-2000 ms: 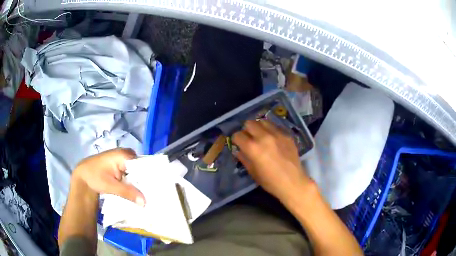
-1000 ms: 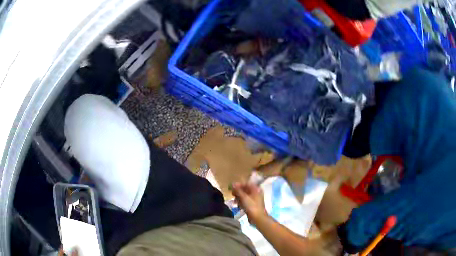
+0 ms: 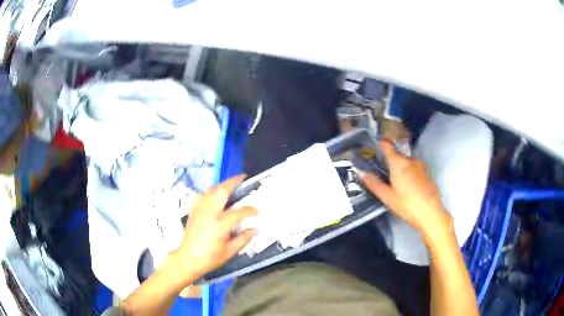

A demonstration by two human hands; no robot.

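Note:
A long grey drawer [image 3: 290,251] lies slanted above the lap. White flat pieces [image 3: 303,191], cloth or paper, lie in it and cover its middle. Small metal parts [image 3: 354,182] and a yellow ring [image 3: 367,152] show at its right end. My left hand [image 3: 213,228] is at the drawer's left end, fingers spread, one finger near the far rim and others touching the white pieces. My right hand [image 3: 408,185] grips the drawer's right end, its thumb over the inside. The drawer's left end is partly hidden by my left hand.
The white table edge [image 3: 297,55] curves across the top. A light grey cloth heap [image 3: 148,136] lies left, beside a blue crate edge [image 3: 232,151]. A pale grey panel [image 3: 461,160] is right of the drawer, with a blue crate [image 3: 508,222] beyond. Part of a person [image 3: 15,129] shows far left.
The view swung right over the floor and came back. The white pieces, earlier in my left hand, now lie in the drawer. My right hand moved from the drawer's contents to its right end.

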